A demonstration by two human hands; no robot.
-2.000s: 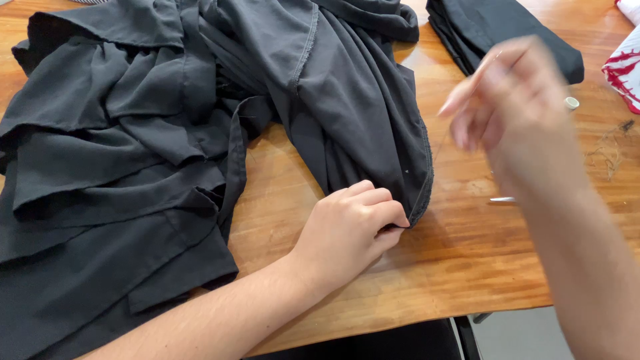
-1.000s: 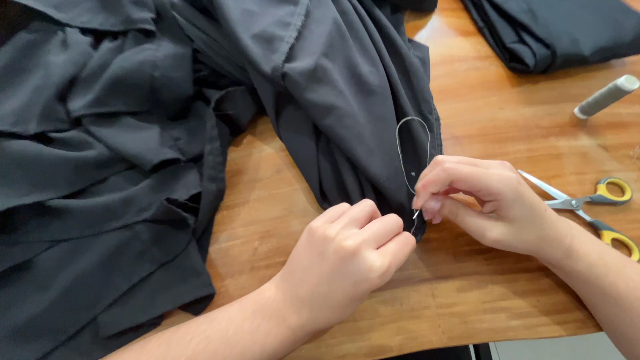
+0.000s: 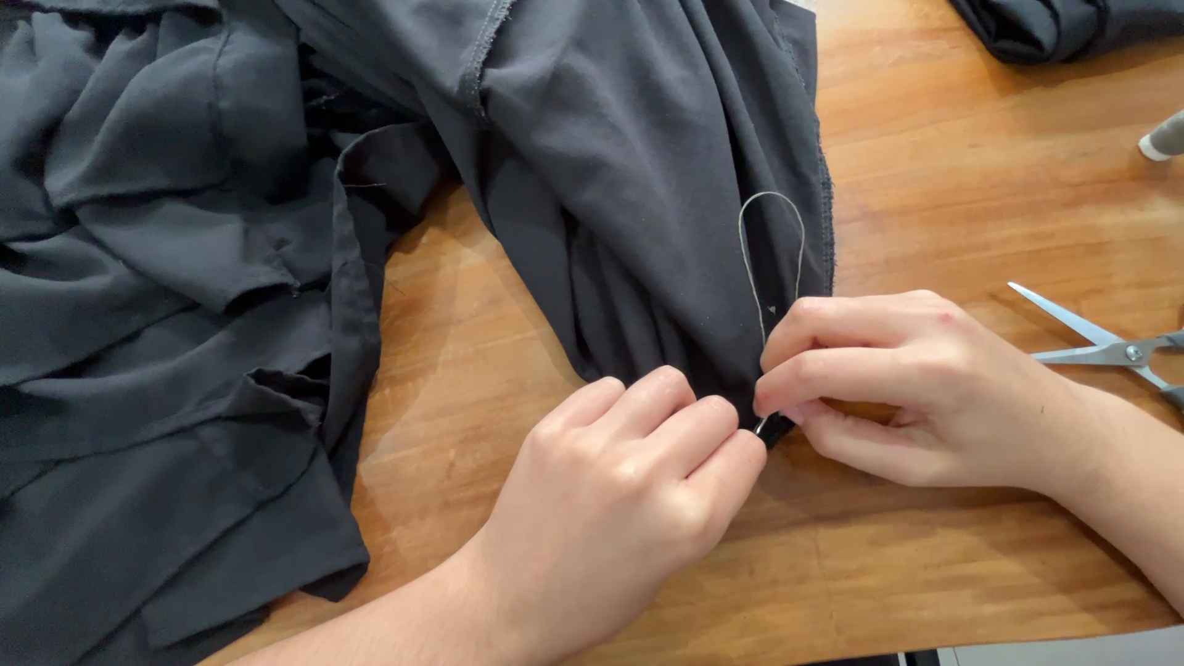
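A black fabric garment (image 3: 638, 185) with ruffled layers at the left lies across the wooden table. My left hand (image 3: 638, 490) grips the lower end of its narrow part, fingertips hidden beneath the knuckles. Close on its right, my right hand (image 3: 888, 388) pinches a sewing needle (image 3: 761, 425), whose small metal length shows between the hands at the cloth. From my right fingers a loop of light thread (image 3: 772, 196) rises and lies over the dark fabric.
Open scissors (image 3: 1101, 350) lie right of my right hand, partly cut off by the frame. Farther back are a grey thread spool (image 3: 1167, 139) at the right edge and a folded black cloth (image 3: 1045, 28). The table's front edge runs below my hands.
My right hand, raised off the fabric two seconds ago, came down beside my left hand and stays there at the cloth's end. The view has moved closer.
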